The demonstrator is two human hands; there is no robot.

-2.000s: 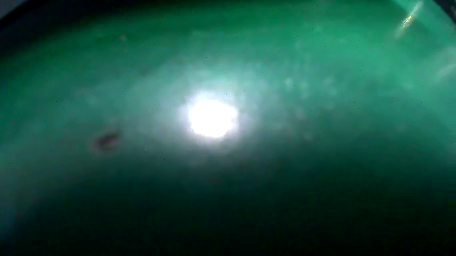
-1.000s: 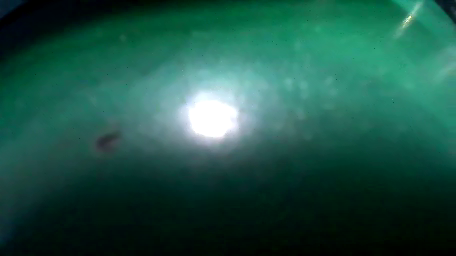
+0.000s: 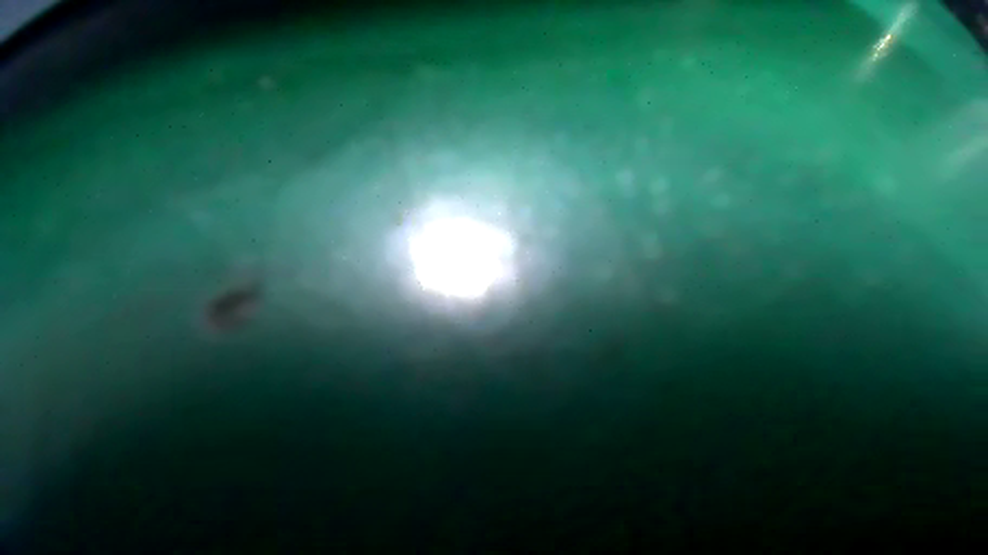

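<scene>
A blurred green surface [image 3: 607, 141] fills nearly the whole view, very close to the camera. It may be the green mat or the green partition; I cannot tell which. A bright white glare spot lies near its middle, and a small dark reddish-brown smudge [image 3: 232, 308] lies left of it. The lower part falls into dark shadow. Neither my left hand nor my right hand is in view, and no tool or phone can be made out.
A dark curved edge [image 3: 65, 65] crosses the upper left corner, with a small pale grey patch beyond it. A thin yellowish-white streak [image 3: 888, 41] shows at the upper right, beside a dark corner.
The upper left corner beyond the dark edge looks slightly brighter. Nothing else has visibly changed.
</scene>
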